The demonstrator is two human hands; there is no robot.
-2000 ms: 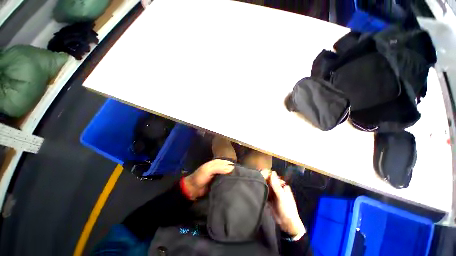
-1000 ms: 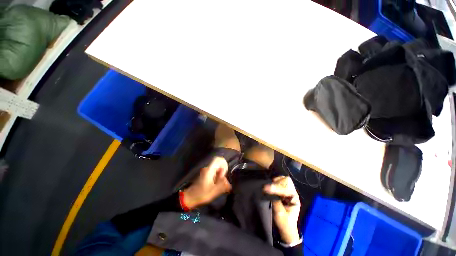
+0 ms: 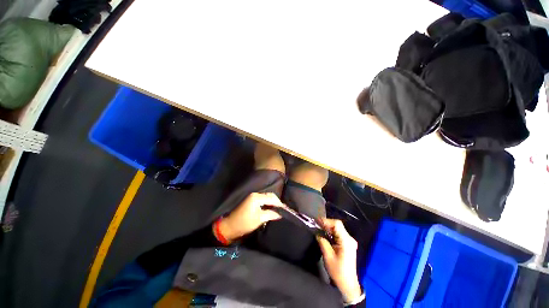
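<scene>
A black pouch (image 3: pixel 290 237) is held over the lap below the table edge, its rim with a pale strip facing up. My left hand (image 3: pixel 251 218) pinches the rim's left end. My right hand (image 3: pixel 339 251) grips the rim's right end. A thin dark tool with a shiny tip (image 3: pixel 344 210) sticks out beyond my right hand; its handle is hidden. The pouch's lower part blends with the dark grey apron (image 3: pixel 253 278).
A heap of black pouches (image 3: pixel 466 78) lies at the right of the white table (image 3: pixel 253 66), with a single pouch (image 3: pixel 487 183) nearer the edge. A blue bin (image 3: pixel 475 271) stands at right; another blue bin (image 3: pixel 129 129) holding black pieces is under the table at left.
The pouch was upright with its broad face showing, then lowered; now its rim is stretched between both hands. The thin tool now shows beyond my right hand. The camera view has shifted.
</scene>
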